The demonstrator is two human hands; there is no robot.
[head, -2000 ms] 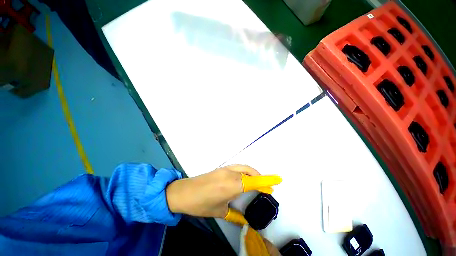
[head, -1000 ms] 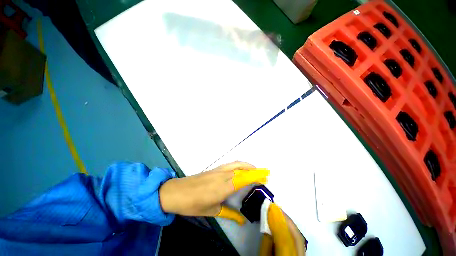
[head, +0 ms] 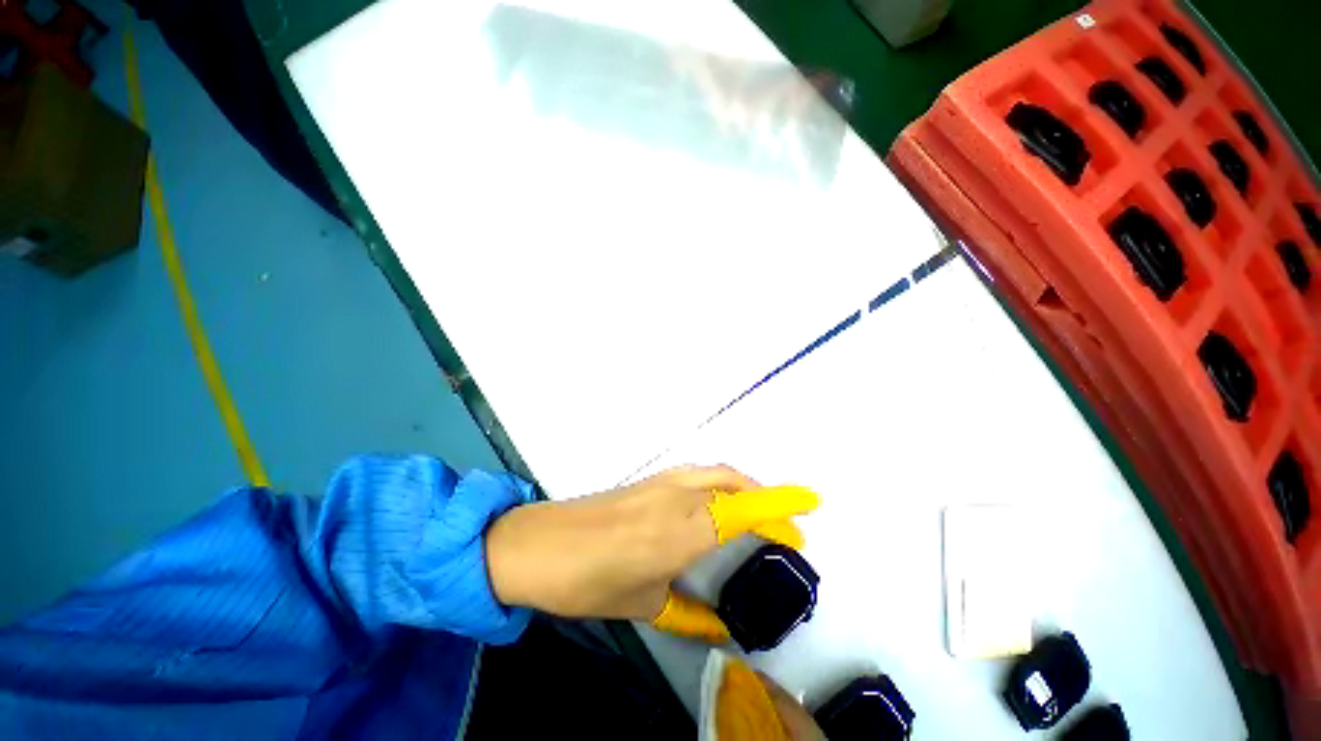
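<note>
My left hand [head: 623, 550], with yellow finger cots, holds a black smartwatch body [head: 768, 596] by its edge between thumb and fingers, over the white foam mat [head: 478, 246]. Its dark screen faces up. My right hand [head: 761, 709] is at the bottom edge, mostly cut off. A yellow-covered finger presses on a whitish wiping cloth [head: 711, 698] just below the watch body, apart from the screen. Another watch body [head: 866, 709] lies just right of my right hand. A watch body with a white patch [head: 1047, 680] lies further right.
A cream-white pad [head: 988, 582] lies on the mat near the right watch bodies, one more [head: 1101, 724] cut off below. Stacked red-orange foam trays [head: 1079, 217] with black units stand along the right. Clear film [head: 667, 102] lies on the far mat. A cardboard box [head: 73, 174] stands on the blue floor.
My right hand with the cloth has moved off the watch screen, down and left to the bottom edge. My left hand keeps its hold. The camera view has shifted slightly.
</note>
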